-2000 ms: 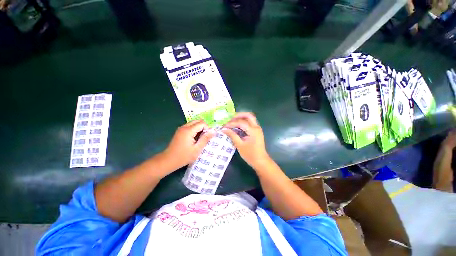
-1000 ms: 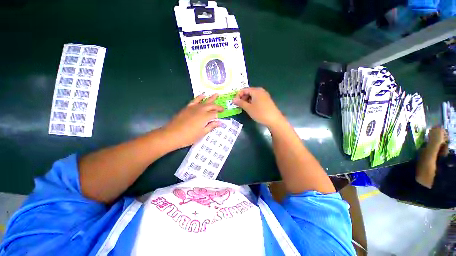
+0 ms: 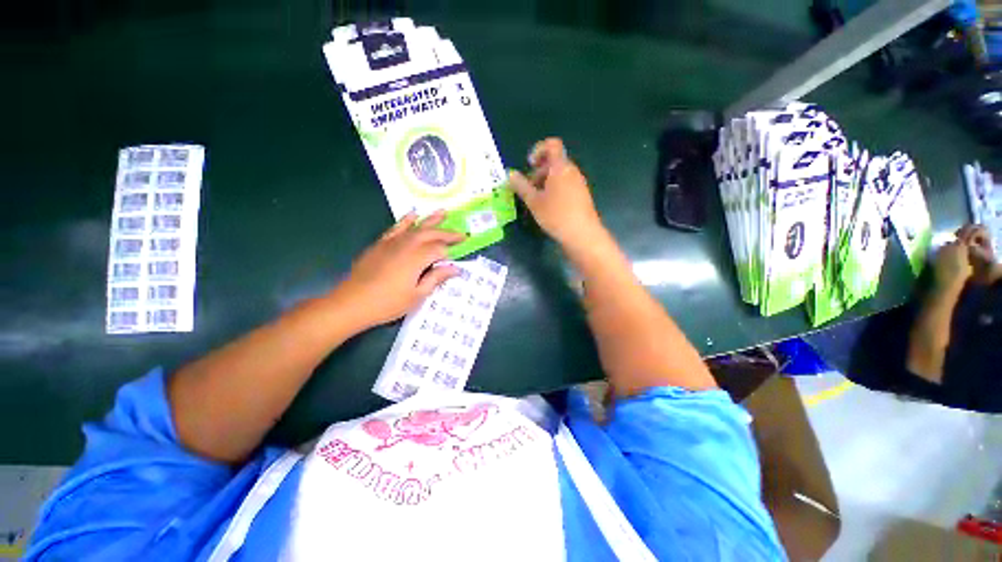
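A flat smart watch box (image 3: 429, 154), white with a green bottom, lies on the dark green bench in front of me. A tiny white label (image 3: 481, 221) shows on its green part. My left hand (image 3: 404, 263) rests with its fingertips on the lower left of the green part and its palm by the label sheet. The label sheet (image 3: 445, 335), with columns of barcodes, lies below the box. My right hand (image 3: 558, 198) is raised just right of the box, thumb and fingers apart, and I see nothing in it.
A spare label sheet (image 3: 156, 242) lies at left. A fanned box stack (image 3: 793, 220) stands at right beside a dark phone-like object (image 3: 683, 176) and a pale post (image 3: 835, 55). A brown carton (image 3: 786, 450) is below the bench edge. Another person's hands (image 3: 962, 253) are at far right.
My right hand has lifted off the box's green part and moved to its right side. A white label now shows uncovered there. My left hand has stayed on the box. The camera view has shifted.
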